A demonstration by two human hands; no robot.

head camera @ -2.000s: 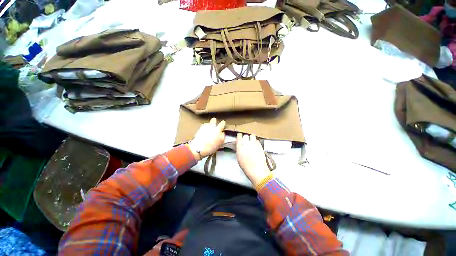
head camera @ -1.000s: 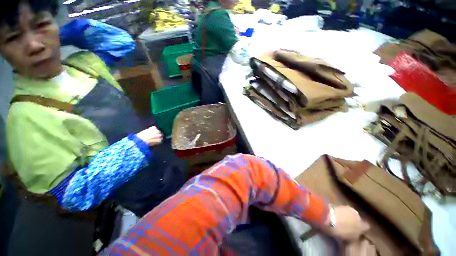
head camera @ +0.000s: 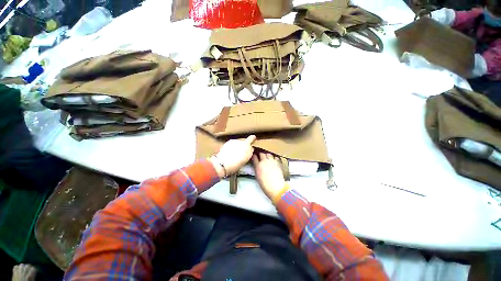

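Note:
A tan-brown handbag (head camera: 296, 144) lies flat in front of me on the white table, its upper flap with darker brown handle patches folded towards the back. My left hand (head camera: 235, 155) grips the bag's near panel edge at the middle. My right hand (head camera: 269, 171) is beside it, its fingers at the same edge and its fingertips partly hidden. White stuffing (head camera: 303, 167) shows along the near edge. A strap (head camera: 233, 184) hangs at the left, and a metal clasp (head camera: 331, 178) lies at the right corner.
A stack of stuffed bags (head camera: 115, 90) stands at left, a bag pile with loose straps (head camera: 255, 52) behind, a stuffed bag (head camera: 467, 134) at right. A red packet (head camera: 226, 12) lies farther back. A thin dark stick (head camera: 404, 190) is near right. A person's sleeve (head camera: 490, 57) shows far right.
The view swung left to a neighbouring worker, then back to the bag. My left hand has moved slightly right along the panel edge, closer to my right hand.

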